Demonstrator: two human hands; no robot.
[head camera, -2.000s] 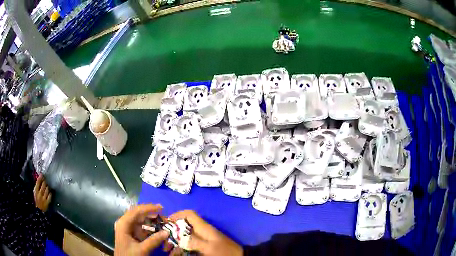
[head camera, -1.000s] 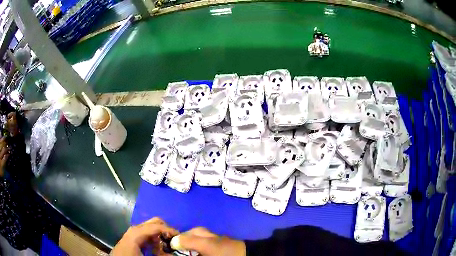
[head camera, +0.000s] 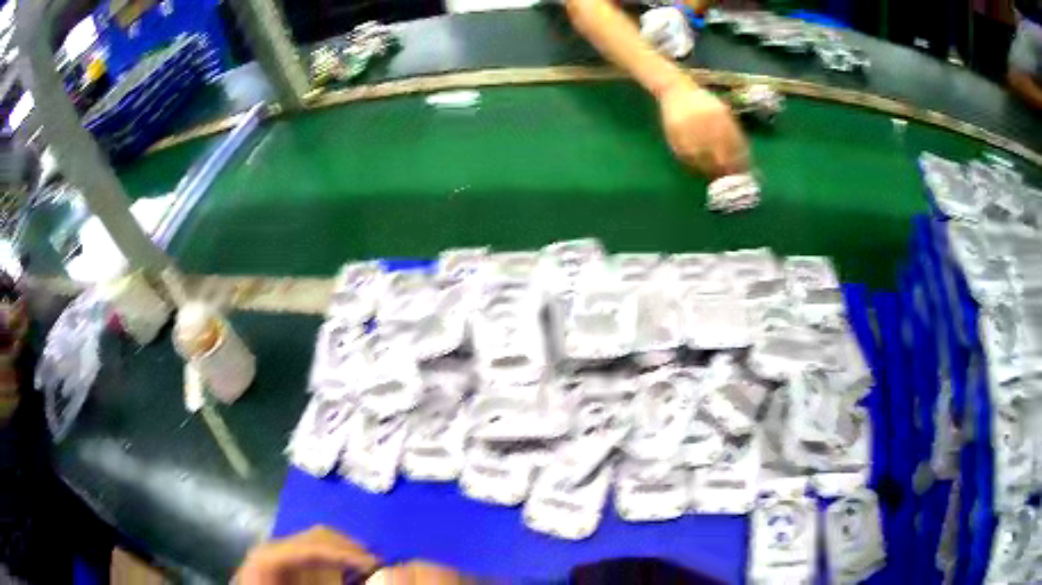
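Note:
My left hand and my right hand are close together at the bottom edge, blurred and partly cut off. Their fingers are curled around a small circuit-board assembly that is almost wholly hidden; only a small dark bit shows between them. Just beyond them many white socket housings lie piled and overlapping on a blue sheet. Two housings lie side by side at its near right corner.
Another person's hand reaches across the green conveyor belt to a board assembly. A white cup and thin stick are at left, near a grey post. Stacked blue trays stand at right.
The view has tilted up, so the housings appear lower and my hands are cut off more. A person's arm has come in over the belt, to a board assembly there.

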